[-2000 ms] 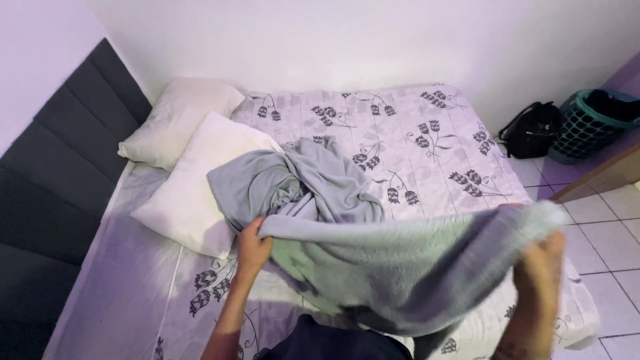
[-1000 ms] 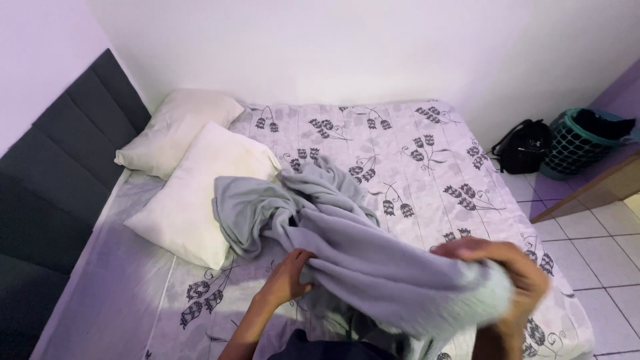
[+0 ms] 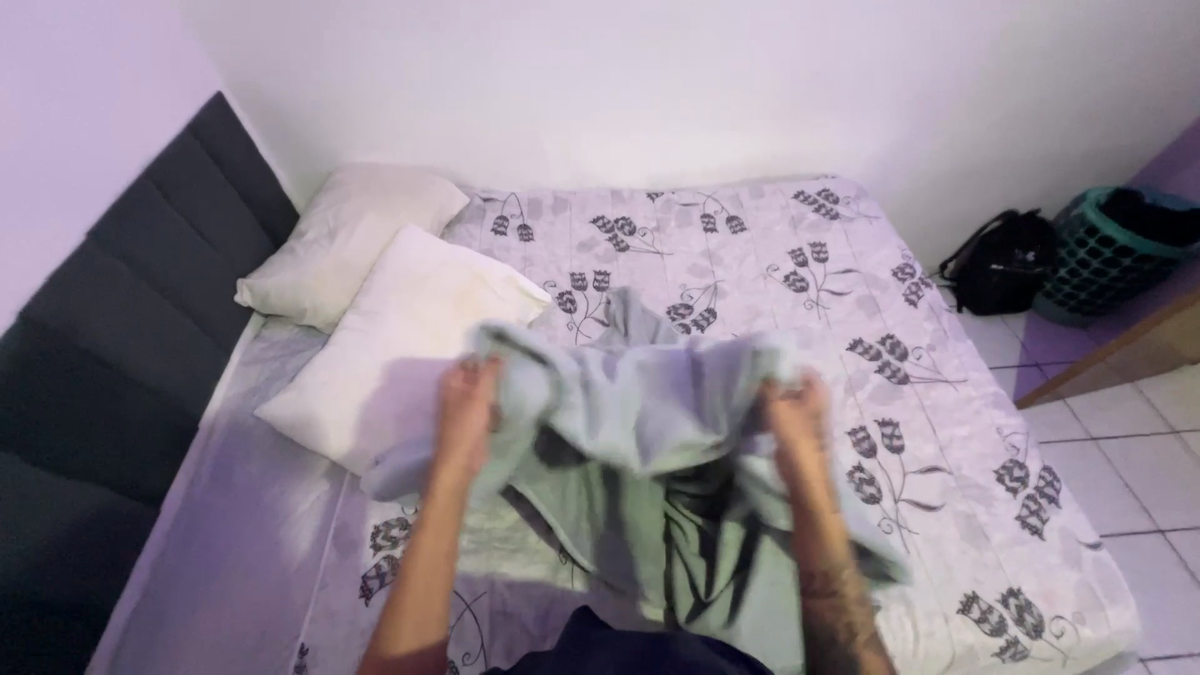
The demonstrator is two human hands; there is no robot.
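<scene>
Both my hands hold up a grey-green blanket [image 3: 647,403] over the near half of the bed. My left hand [image 3: 469,403] grips its edge at the left, and my right hand [image 3: 797,412] grips it at the right. Between them the cloth sags, and its lower folds hang toward my body and rest on the flowered bedsheet [image 3: 816,309]. Motion blurs the hands and cloth. A white pillow [image 3: 422,319] lies left of the blanket, partly over a second, off-white pillow [image 3: 356,234].
A dark padded headboard [image 3: 122,281] borders the bed at the left, with a white wall behind. Past the bed's right side, a black backpack [image 3: 1003,262] and a green laundry basket [image 3: 1087,262] with dark contents stand on the tiled floor. A wooden edge [image 3: 1116,352] juts in nearby.
My left hand has let go of its earlier place on the cloth and moved up; my right hand has moved left. The blanket, earlier stretched toward the right, now hangs between both hands.
</scene>
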